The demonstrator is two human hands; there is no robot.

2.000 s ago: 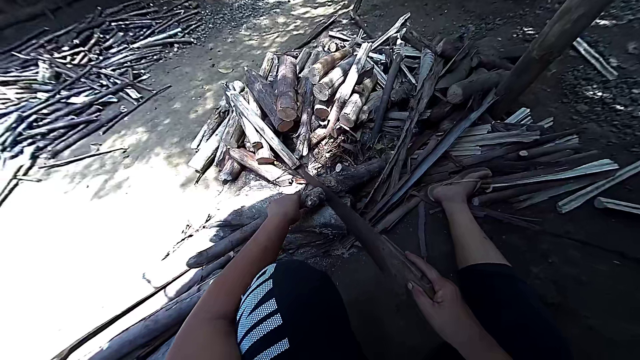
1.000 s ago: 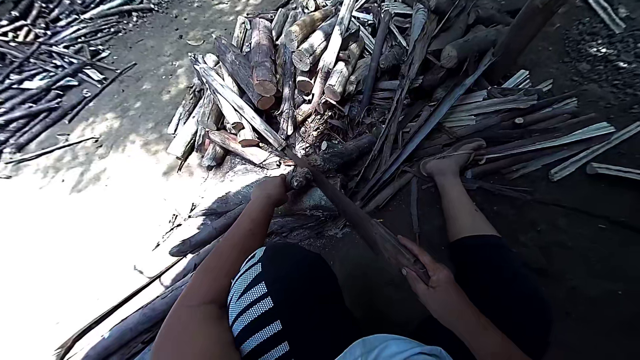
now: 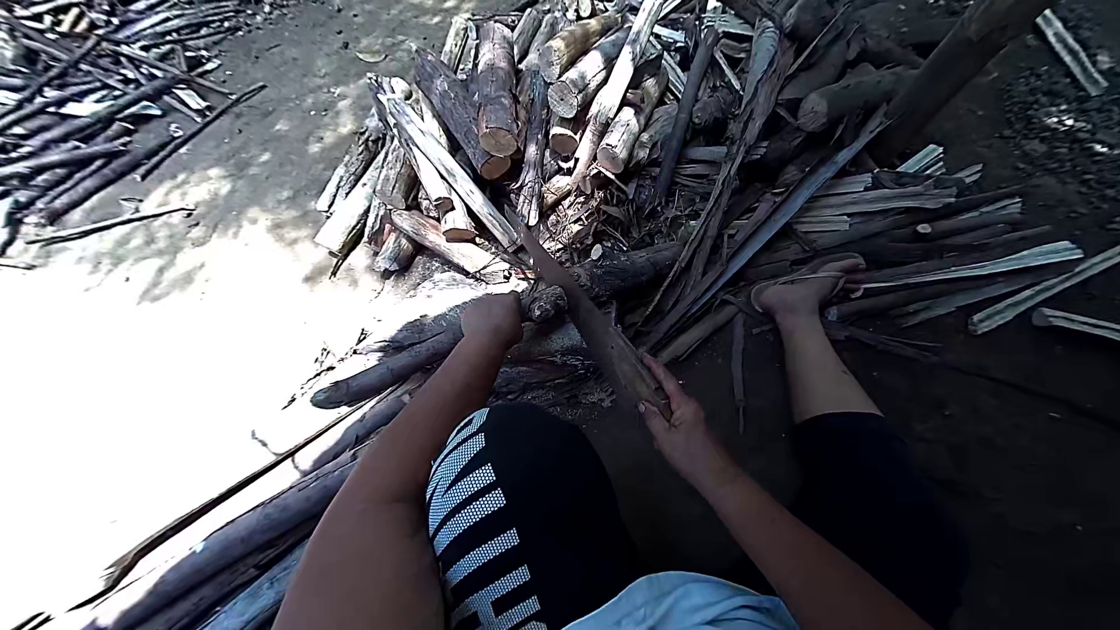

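My right hand [image 3: 678, 424] grips the near end of a long dark piece of split wood [image 3: 595, 328], fingers along its side. The piece slants up and left to a thin far end near the cut firewood. My left hand [image 3: 493, 321] is a closed fist beside the knotty end of a log [image 3: 612, 269]; what it holds, if anything, is hidden. The split piece passes over that log, just right of the fist. Past the far end, a pale split stick [image 3: 451, 171] leans against the pile of cut logs [image 3: 497, 96].
Long poles [image 3: 254, 525] lie at lower left, by my leg. At right, split sticks [image 3: 980, 262] spread around my sandalled foot [image 3: 801, 293]. A thick slanting post [image 3: 962, 66] stands at upper right. Another heap of sticks [image 3: 96, 105] lies at upper left.
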